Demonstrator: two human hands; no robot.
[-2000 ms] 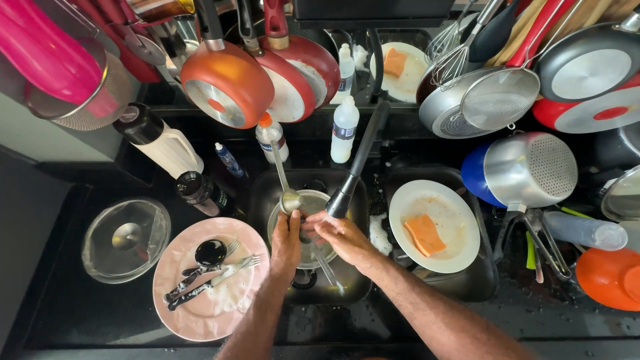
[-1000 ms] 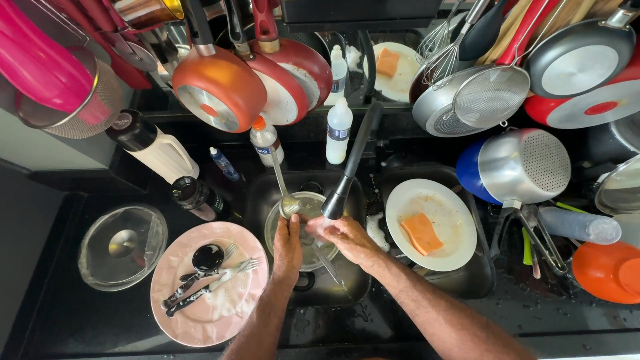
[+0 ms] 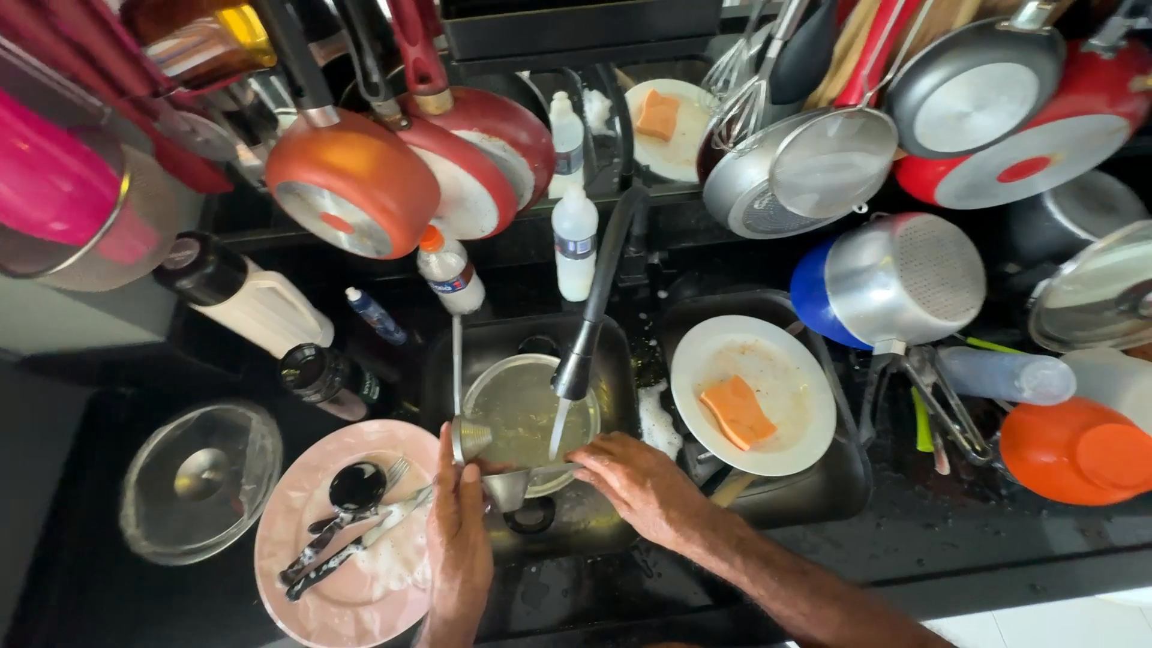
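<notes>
My left hand [image 3: 461, 531] holds a small metal ladle [image 3: 472, 439], its long thin handle pointing up toward the back of the sink. Just below it is a second small metal cup-shaped utensil [image 3: 507, 489], with a thin handle stretching right. The fingers of my right hand [image 3: 634, 481] pinch that handle's far end. Both hands are over the front of a round pot [image 3: 587, 423] holding liquid, in the left basin. Water runs from the black faucet [image 3: 576, 360] into the pot. My left fingers partly hide how the two utensils meet.
Left lies a pink plate [image 3: 297, 549] with soapy cutlery, beside a glass lid [image 3: 148, 486]. A white plate [image 3: 801, 405] with an orange sponge [image 3: 738, 412] rests over the right basin. Bottles [image 3: 576, 247] stand behind; pans [image 3: 360, 184] hang above. An orange bowl [image 3: 1071, 450] sits right.
The ladle's bowl has tipped sideways and a second metal cup shows below it. My right hand has moved from beside the faucet tip to below and right of it; the water stream now shows.
</notes>
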